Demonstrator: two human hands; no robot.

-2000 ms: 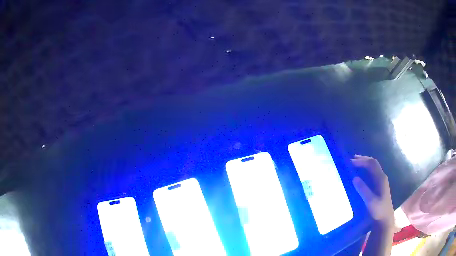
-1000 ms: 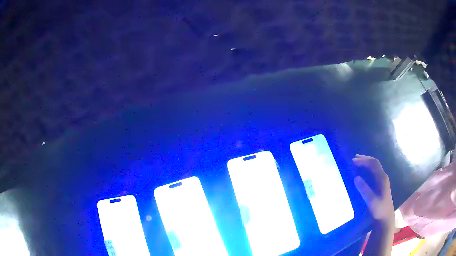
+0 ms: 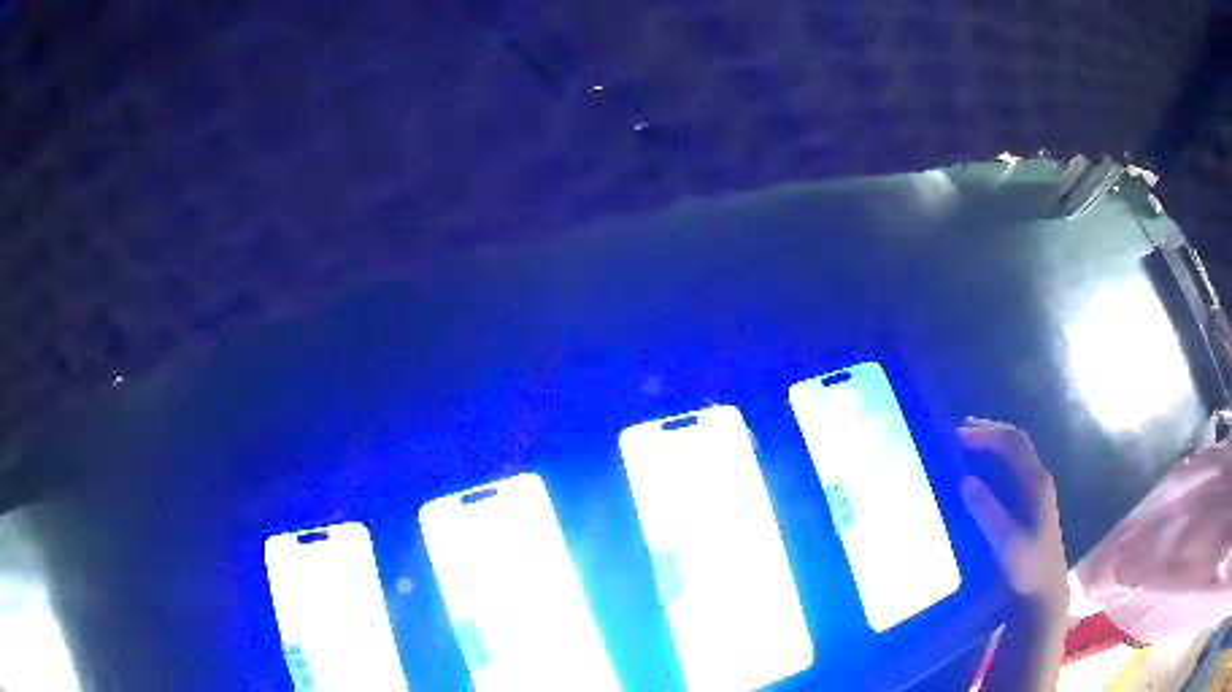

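Several phones or phone display modules with glaring white screens lie in a slanting row. They are the far left one, the second, the third and the far right one. The lower ends of the two left ones are cut off by the picture's edge. Blue glare hides what lies around them. My right hand is just right of the far right phone, thumb and fingers apart and slightly curled, with no held thing visible. My left hand is not in view.
The green bench mat has a white glare patch at right and another at lower left. Dark bumpy foam stands behind it. A metal bracket is at the far right corner. Pink cloth shows at the right edge.
The phones and bench show slightly shifted in the picture, as if the view has moved a little. The right hand keeps its pose beside the far right phone.
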